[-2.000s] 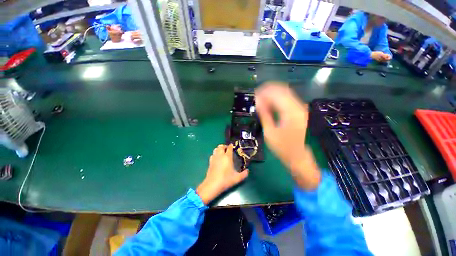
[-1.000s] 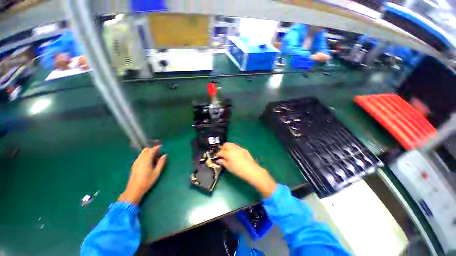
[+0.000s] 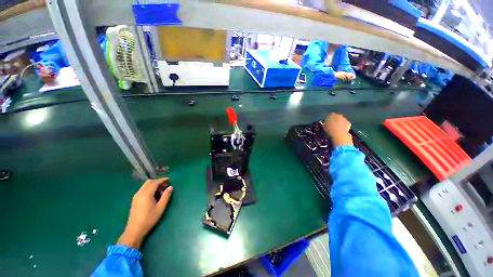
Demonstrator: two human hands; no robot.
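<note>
The black holding fixture (image 3: 231,149) stands on the green bench in front of me, its red clamp handle (image 3: 232,116) tilted up. The dark angled plate (image 3: 220,214) with gold-tan edging lies at its near end. My left hand (image 3: 146,208) rests on the bench left of the fixture, with a small dark unit (image 3: 161,189) between thumb and fingers. My right hand (image 3: 338,126) is over the far part of the black parts tray (image 3: 378,178). Its fingertips are hidden, so I cannot tell whether they hold anything.
A metal post (image 3: 102,103) rises left of the fixture. White scraps (image 3: 82,238) lie at the near left. A red-orange tray (image 3: 430,142) is beyond the black trays. Small dark units (image 3: 235,98) line the far side. A blue bin (image 3: 285,256) is below the bench edge.
My right hand has moved from the angled plate to the black tray's far part. My left hand stays left of the fixture. The view has shifted slightly.
</note>
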